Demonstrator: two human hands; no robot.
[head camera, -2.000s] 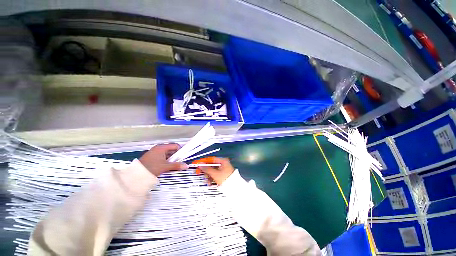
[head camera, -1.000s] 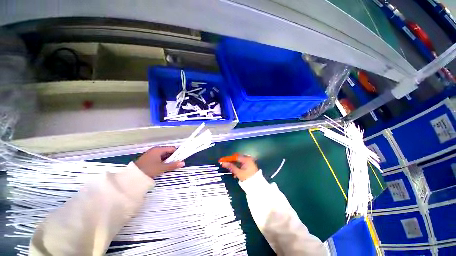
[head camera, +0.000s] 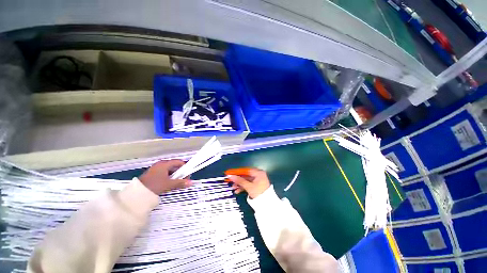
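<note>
A wide layer of thin white strands (head camera: 187, 229) lies across the green mat (head camera: 315, 208) in front of me. My left hand (head camera: 163, 177) holds a fanned bunch of short white strands (head camera: 200, 158) above the layer's far edge. My right hand (head camera: 252, 182) holds an orange cutter (head camera: 240, 172), mostly hidden by the fingers, at the right end of the layer's top strands. Whether it touches a strand, I cannot tell. One short white offcut (head camera: 292, 181) lies on the mat right of my right hand.
A small blue bin (head camera: 160, 109) with white scraps and a large blue tote (head camera: 288, 116) stand behind the mat, beside a beige divided tray (head camera: 64, 125). A crossed white bundle (head camera: 377, 186) lies at right, above a blue crate (head camera: 374, 255). A metal shelf beam (head camera: 320, 48) crosses overhead.
My right hand moved away from my left hand to the right, then slightly back left with the orange cutter. My left hand keeps its bunch. The whole view shifted slightly.
</note>
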